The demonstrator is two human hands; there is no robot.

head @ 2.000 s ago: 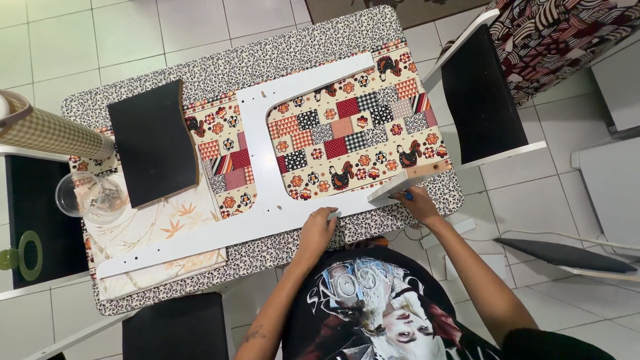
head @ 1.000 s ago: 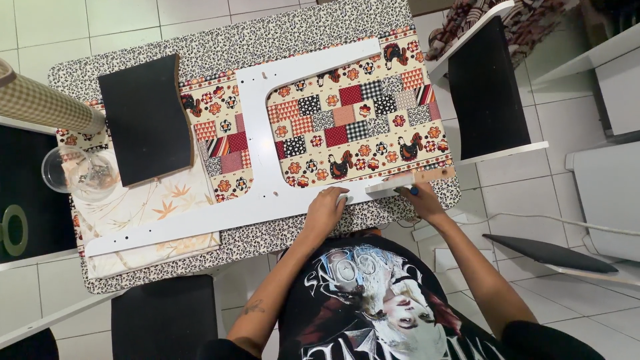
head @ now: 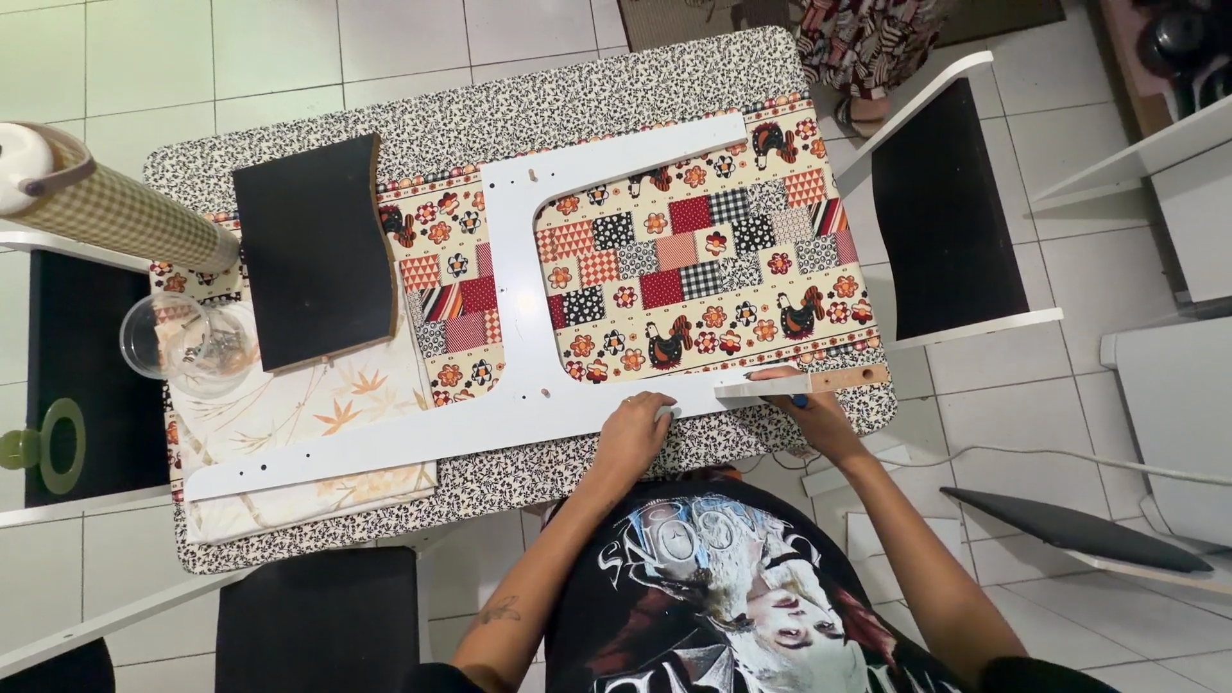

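Observation:
A white chair side frame (head: 525, 289) with small holes and wooden dowels lies flat across the patterned table. My left hand (head: 635, 428) rests on its near edge, fingers curled; whether they grip the edge is hard to tell. My right hand (head: 813, 419) is closed around a short white and bare-wood bar (head: 847, 379) at the frame's near right end, with a small blue item (head: 799, 399) showing at the fingers. The bar's bare end, with holes, points right. A black curved panel (head: 313, 250) lies left of the frame.
Clear plastic cups (head: 207, 351) holding small hardware and a checkered thermos (head: 144, 202) stand at the table's left. Black-and-white chairs (head: 948, 212) surround the table (head: 577, 87). A person's sandaled foot (head: 863, 111) is beyond the far right corner. A cable (head: 1039, 457) crosses the floor at right.
The bar in my right hand has turned from slanting up to the right to lying nearly along the frame's near edge. My left hand stays at that edge.

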